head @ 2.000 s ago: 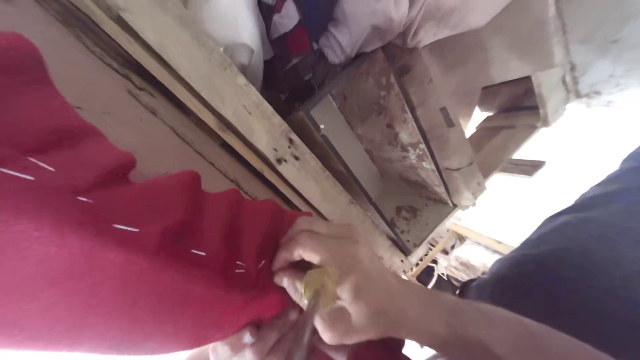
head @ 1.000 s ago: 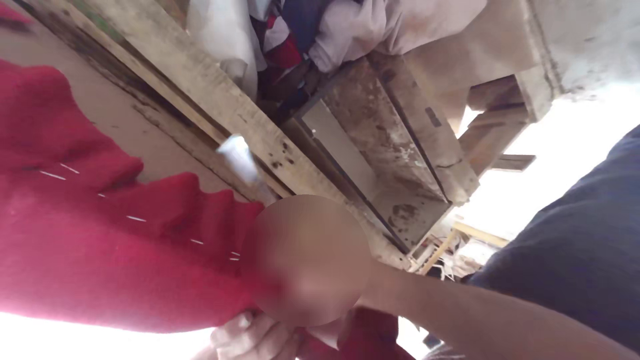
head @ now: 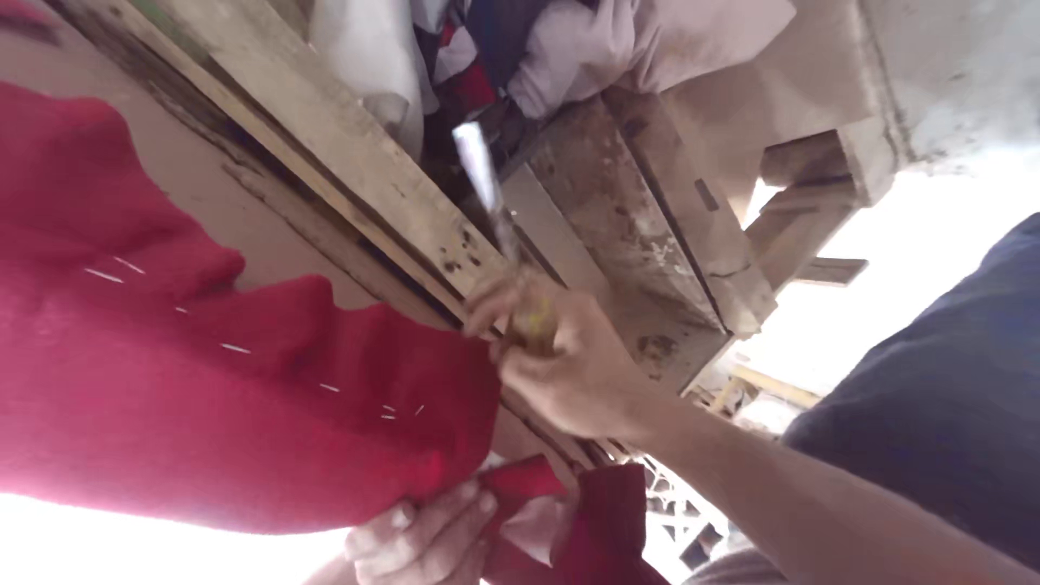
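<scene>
My right hand (head: 561, 357) is closed around the yellowish handle (head: 533, 323) of a hand tool. Its metal shaft (head: 486, 175) points up and left, with a bright, blurred tip whose exact shape I cannot tell. Red cloth (head: 244, 406) with short white stitches or pins along it spreads over the left side, its right end just below and left of this hand. At the bottom, my left hand (head: 426, 532) has its fingers curled on the lower edge of the cloth. Beside it is a folded red piece with a pale patch (head: 536, 524).
Long worn wooden beams (head: 349, 138) run diagonally behind the cloth. An open wooden box or drawer (head: 626, 219) lies beyond my right hand. White, pinkish and dark cloth (head: 601, 49) is heaped at the top. Dark blue fabric (head: 951, 406) fills the right side.
My right hand has moved up and away from my left hand and the cloth edge. The tool's shaft pointed down two seconds ago and now points up and left.
</scene>
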